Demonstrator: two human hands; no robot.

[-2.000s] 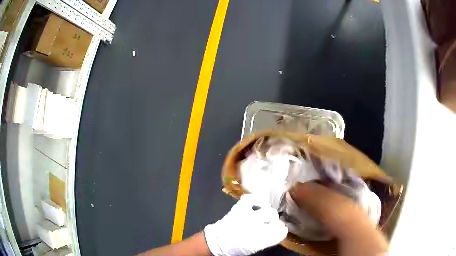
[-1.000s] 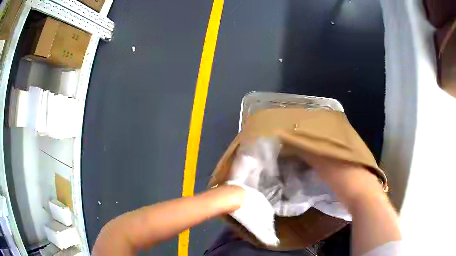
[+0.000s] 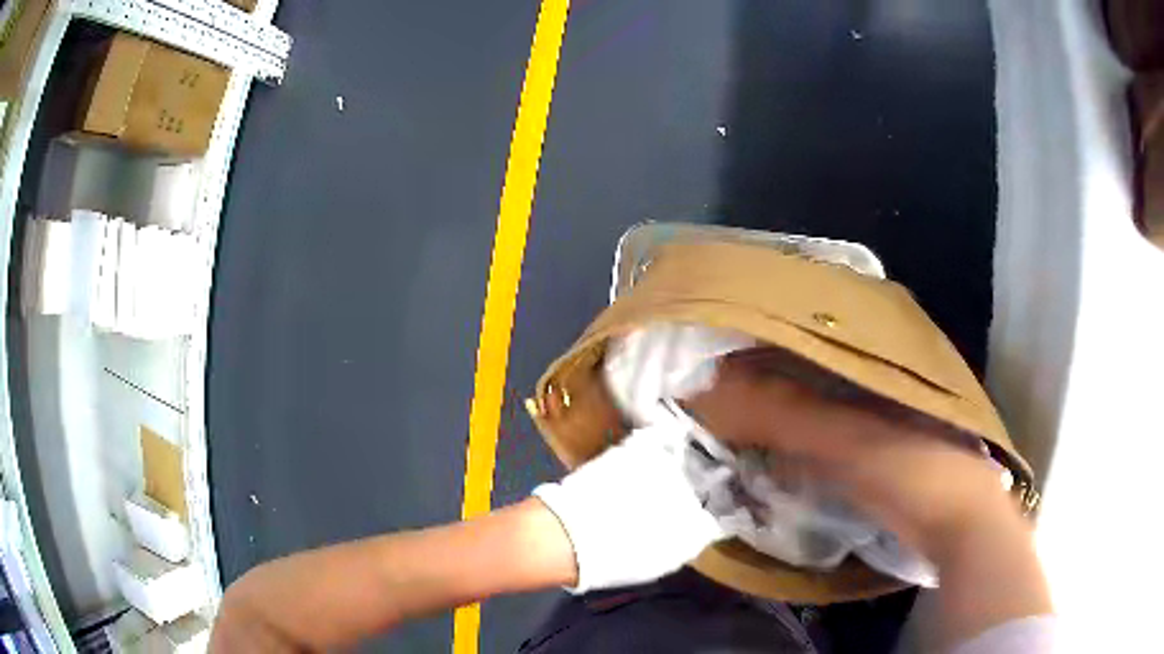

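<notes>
A brown handbag [image 3: 766, 291] lies open in front of me, its opening facing me, with a gold stud on its front and gold hardware at both ends. Crumpled white paper [image 3: 798, 526] fills much of the opening. My left hand [image 3: 638, 501], in a white glove, reaches into the opening at the left; its fingertips blend with the paper, so its grip is unclear. My right hand [image 3: 753, 406], bare and blurred, is inside the bag over the paper; its fingers are hidden.
A translucent tray or stool top [image 3: 632, 259] shows behind the bag. A white table edge [image 3: 1066, 319] runs along the right, with brown bags [image 3: 1149, 141] at the far right. Shelves at left hold a carton [image 3: 160, 96] and white boxes. A yellow line [image 3: 507, 281] crosses the dark floor.
My gloved left hand has moved from the bag's lower left rim up into the opening. My right hand remains inside the bag. The bag's front has tilted, showing the stud and the left-end hardware more clearly.
</notes>
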